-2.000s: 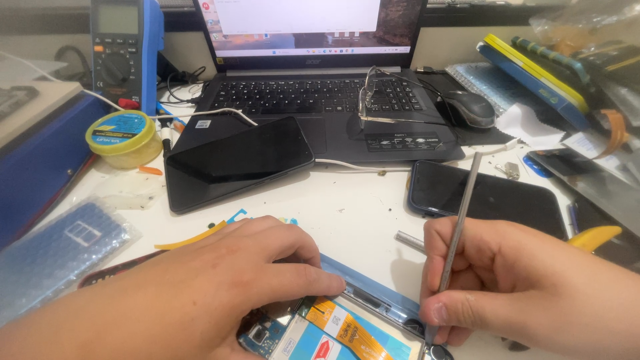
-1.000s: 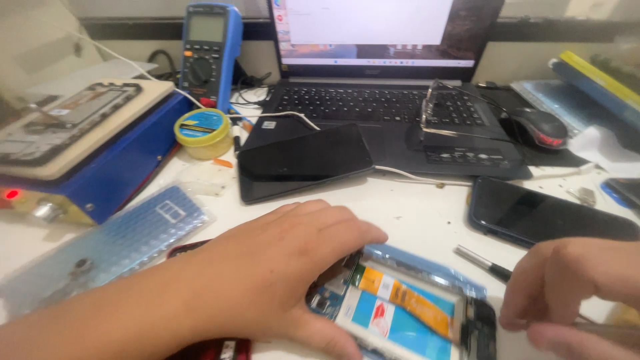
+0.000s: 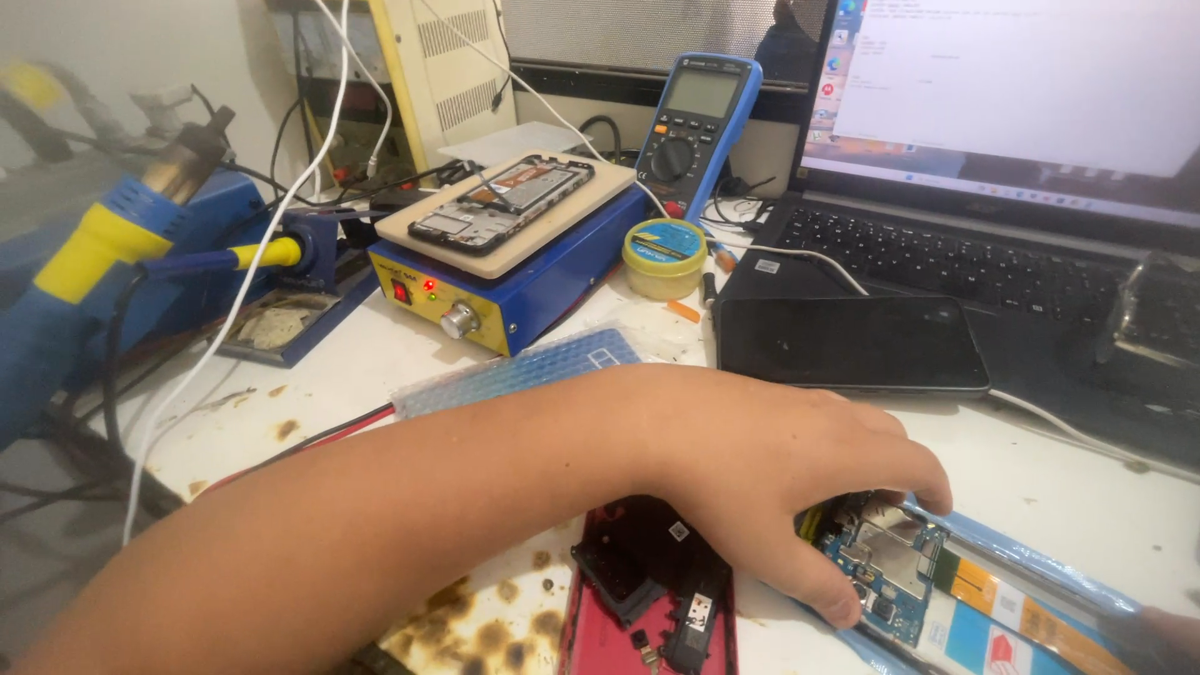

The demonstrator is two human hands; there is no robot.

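My left hand (image 3: 797, 469) spans the upper end of an opened smartphone, thumb and fingers on opposite edges of its frame. The phone's blue circuit board (image 3: 881, 586) and an orange flex cable (image 3: 1031, 619) over its battery are exposed. At the right edge only a blurred bit of my right hand (image 3: 1162, 628) shows, near the phone's lower end; what it holds is hidden. Beside the phone lies a red phone back cover (image 3: 586, 609) with black plastic parts (image 3: 694, 628) in it. A black phone (image 3: 848, 342) rests partly on the laptop's edge.
A blue heating plate station (image 3: 525, 300) bears a disassembled phone frame (image 3: 506, 202). Around it stand a yellow tub (image 3: 664, 262), a blue multimeter (image 3: 698, 131) and a laptop (image 3: 956, 253). A soldering iron (image 3: 234, 258) sits in its holder at left; white cables (image 3: 281, 202) hang across.
The view has swung left. My right hand, holding a thin metal tool two seconds ago, is now mostly out of view. My left hand stays at the opened phone.
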